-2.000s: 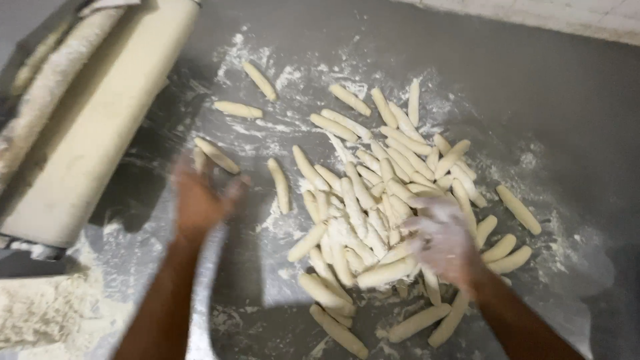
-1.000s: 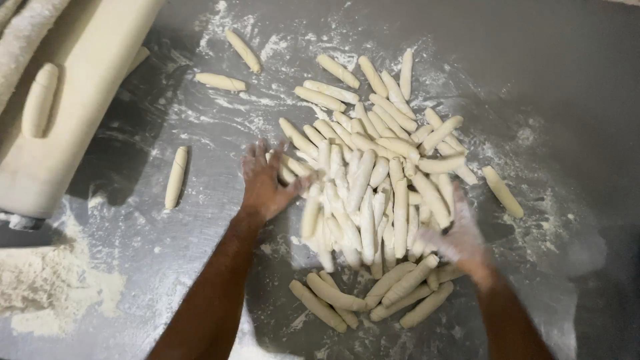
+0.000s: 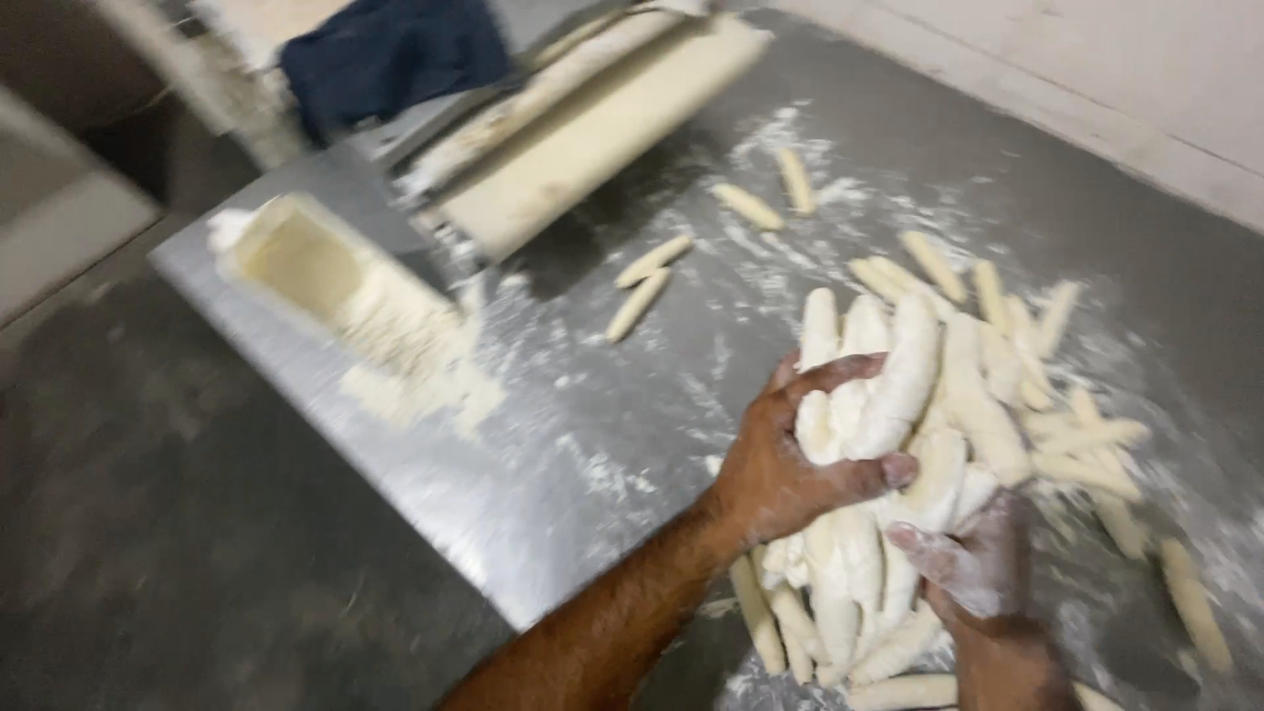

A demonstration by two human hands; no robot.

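Floured dough sticks (image 3: 987, 395) lie heaped on a dark, flour-dusted metal table. My left hand (image 3: 805, 464) is wrapped around a bundle of them, its thumb and fingers curled on the pieces, lifted close to the camera. Lower right, my flour-coated right hand (image 3: 973, 558) cups more of the same bundle from the other side; part of it is blurred. Single dough sticks lie apart, a pair (image 3: 647, 286) to the left of the heap, another pair (image 3: 750, 207) above it, and one (image 3: 1195, 602) at the lower right.
A machine with a pale roller or belt (image 3: 602, 133) stands at the table's back left, a dark blue cloth (image 3: 390, 59) beside it. A container with spilled flour (image 3: 296, 257) sits near the left table edge (image 3: 395, 513). A pale wall (image 3: 1116, 89) borders the back right.
Both hands have closed in on the heap and now clasp a bundle of dough sticks, which was lying on the table earlier. The view has swung left and tilted.
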